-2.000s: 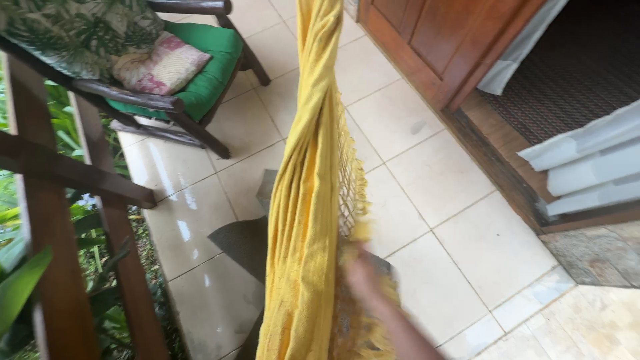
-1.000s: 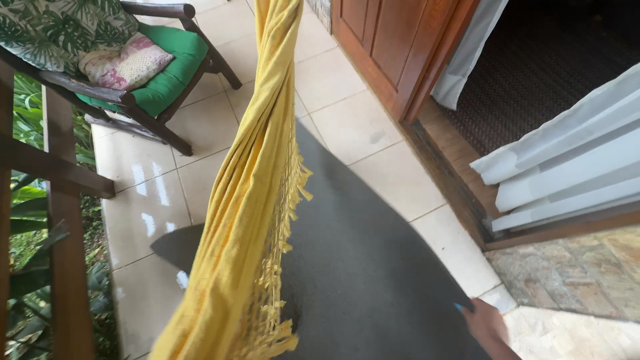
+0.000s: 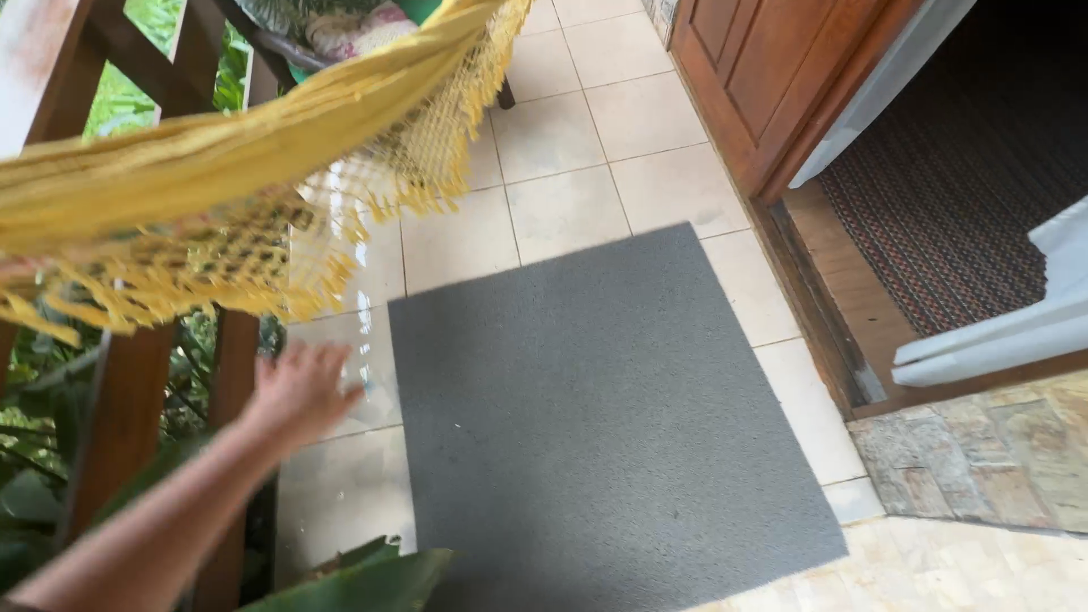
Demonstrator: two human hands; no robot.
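Observation:
My left hand (image 3: 308,393) reaches in from the lower left, blurred, its fingers apart and holding nothing. Just above it hangs a yellow cloth hammock (image 3: 255,157) with a netted, fringed edge, slung from the left edge to the top of the view. A gap shows between the fingers and the fringe. To the right of the hand a grey mat (image 3: 595,408) lies flat on the pale floor tiles (image 3: 552,204). My right hand is out of the frame.
A wooden railing (image 3: 127,425) with plants behind it runs along the left. Partly hidden by the hammock is a chair with a patterned cushion (image 3: 361,30). On the right are a wooden door (image 3: 765,68), a white curtain (image 3: 1003,331) and a woven rug (image 3: 926,221). Large leaves (image 3: 365,578) rise at the bottom.
The hammock has swung to the left and now spans the upper left. The mat shows flat and whole where it was partly covered. A hand at the lower right has gone; my left hand has appeared.

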